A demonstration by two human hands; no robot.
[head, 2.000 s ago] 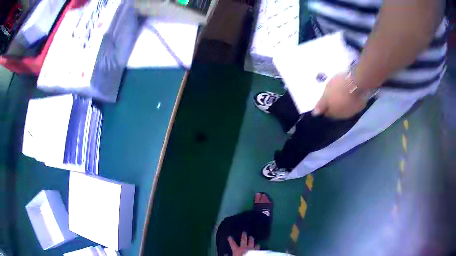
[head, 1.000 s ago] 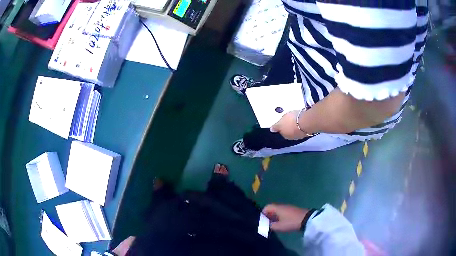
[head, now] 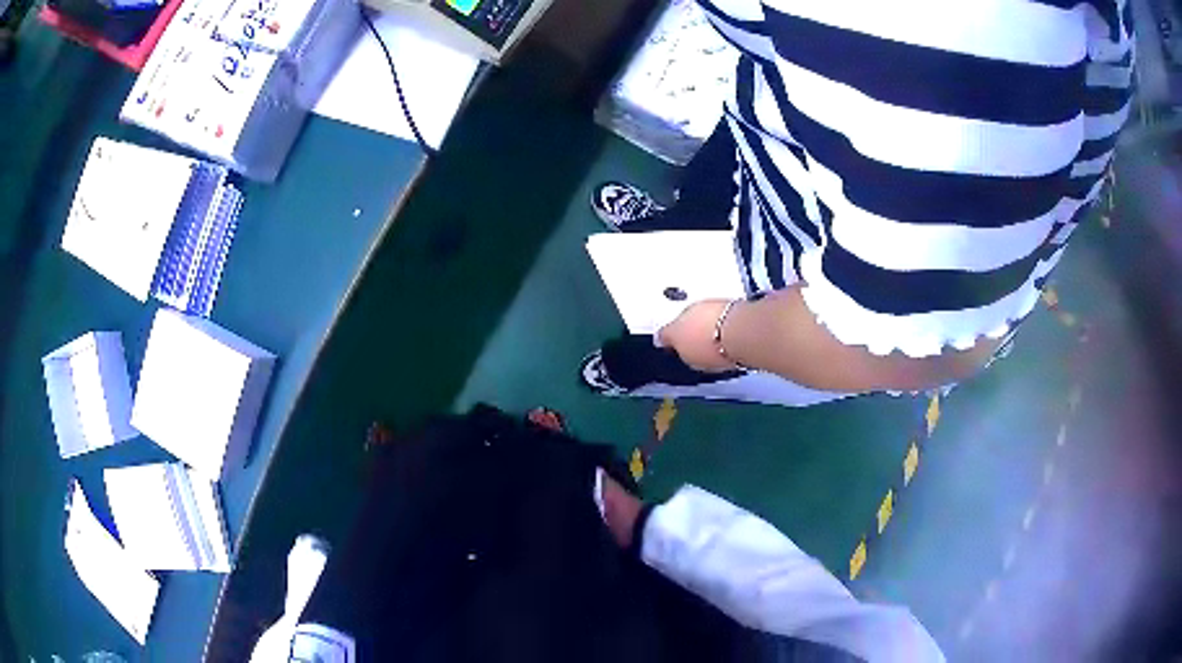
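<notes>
My right hand (head: pixel 621 509), partly hidden by dark clothing, comes from a pale sleeve at the lower centre. Its fingers are closed on a small white piece (head: pixel 599 494), seen as a thin edge. A pale, overexposed shape at the bottom left may be my left hand or sleeve; its fingers cannot be made out. On the green bench (head: pixel 318 253) at left lie a closed white box (head: pixel 195 395), a hollow white tray (head: pixel 88 393), a stack with striped edges (head: pixel 123 214), a smaller white stack (head: pixel 162 516) and a flat white panel (head: pixel 110 563).
A co-worker in a striped top (head: pixel 933 168) stands at right, holding a white square (head: pixel 648 279) with a dark round mark. A wrapped white bundle (head: pixel 214 84), scale (head: pixel 486 20), dark cord (head: pixel 393 78) and red crate (head: pixel 123 45) are at the upper left. Another wrapped bundle (head: pixel 668 91) is beyond the bench.
My right hand has moved left and up, closer to the dark clothing. The left hand's skin no longer shows clearly. The view has shifted, and the co-worker still holds the white square.
</notes>
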